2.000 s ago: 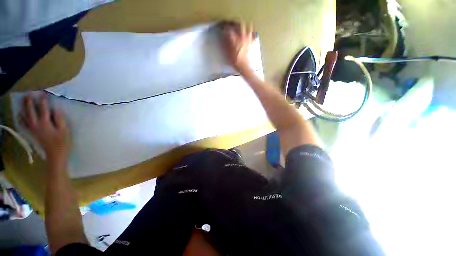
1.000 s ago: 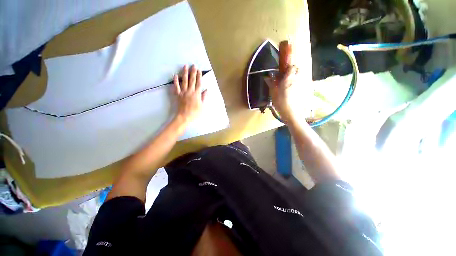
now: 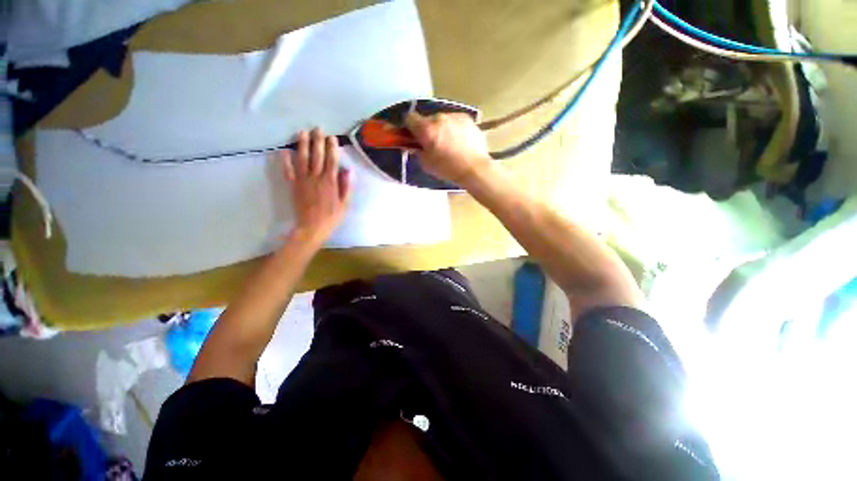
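A white garment panel (image 3: pixel 207 207) lies flat on the mustard-yellow pressing table, with a curved cut-out at its upper left. A thin dark seam (image 3: pixel 207 158) runs across it. A steam iron (image 3: pixel 413 169) with a dark soleplate lies on the panel's right end, over the seam line, its tip towards the left. My right hand (image 3: pixel 446 146) is closed on its orange handle. My left hand (image 3: pixel 318 188) lies on the panel across the seam, just left of the iron's tip, fingers spread and holding nothing.
The yellow table cover (image 3: pixel 526 56) shows around the panel. Pale cloth and navy pieces (image 3: pixel 70 89) lie at the upper left. A blue and pale hose (image 3: pixel 573 103) runs from the iron to the upper right. A pale cord (image 3: pixel 36 202) hangs at the left edge.
The iron has turned and moved left from the bare cover onto the panel, in my right hand. My left hand has shifted left along the seam. The hose has swung up over the table.
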